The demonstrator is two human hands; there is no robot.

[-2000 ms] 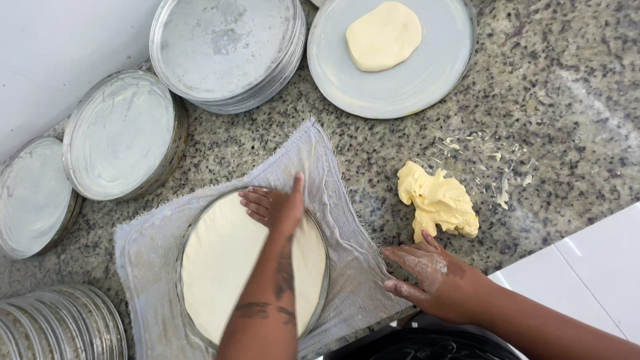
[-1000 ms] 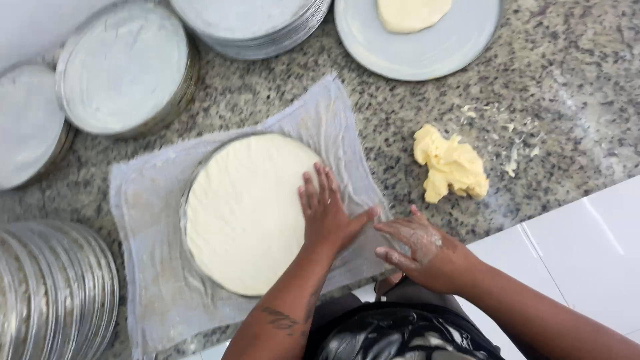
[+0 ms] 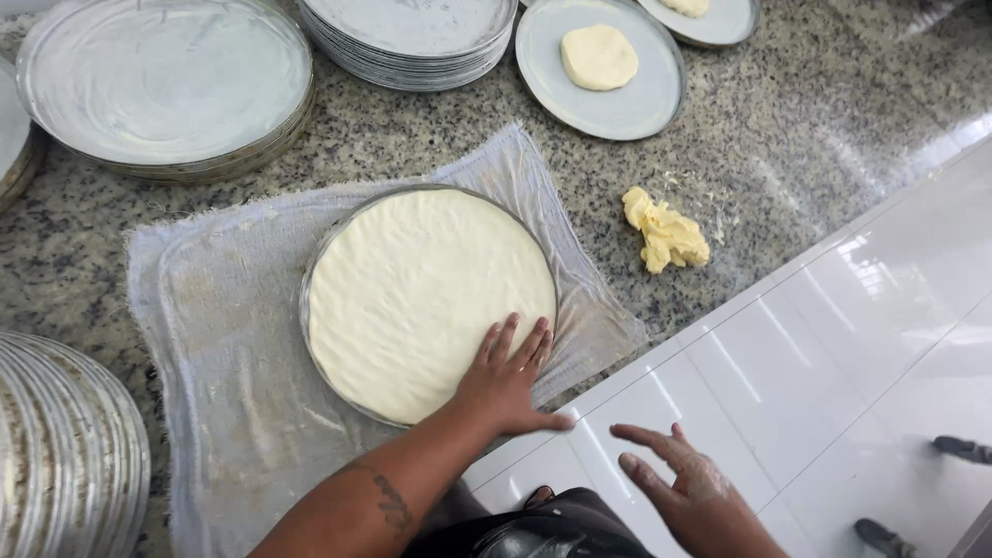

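Observation:
A sheet of pale dough (image 3: 418,287) fills a round metal pan, whose rim shows around it, on a worn grey cloth (image 3: 225,341). My left hand (image 3: 508,380) lies with spread fingers on the dough's lower right edge, the thumb stretched out past the cloth. My right hand (image 3: 682,480), dusted whitish on its back, hangs in the air beyond the counter edge with its fingers apart and nothing in it. A soft yellow lump of butter or similar fat (image 3: 668,234) sits on the granite counter, right of the cloth, with smears beside it.
Stacked round metal pans (image 3: 163,85) line the back left, with another stack (image 3: 411,66) beside them. Many pans (image 3: 70,457) stand at the lower left. A dough piece (image 3: 599,58) rests on a pan farther right. White floor tiles (image 3: 876,364) and another person's shoes (image 3: 883,537) show beyond the counter (image 3: 790,132).
My left hand has moved from the upper part of the dough to its right edge, then to its lower right edge. My right hand has moved away from the counter edge.

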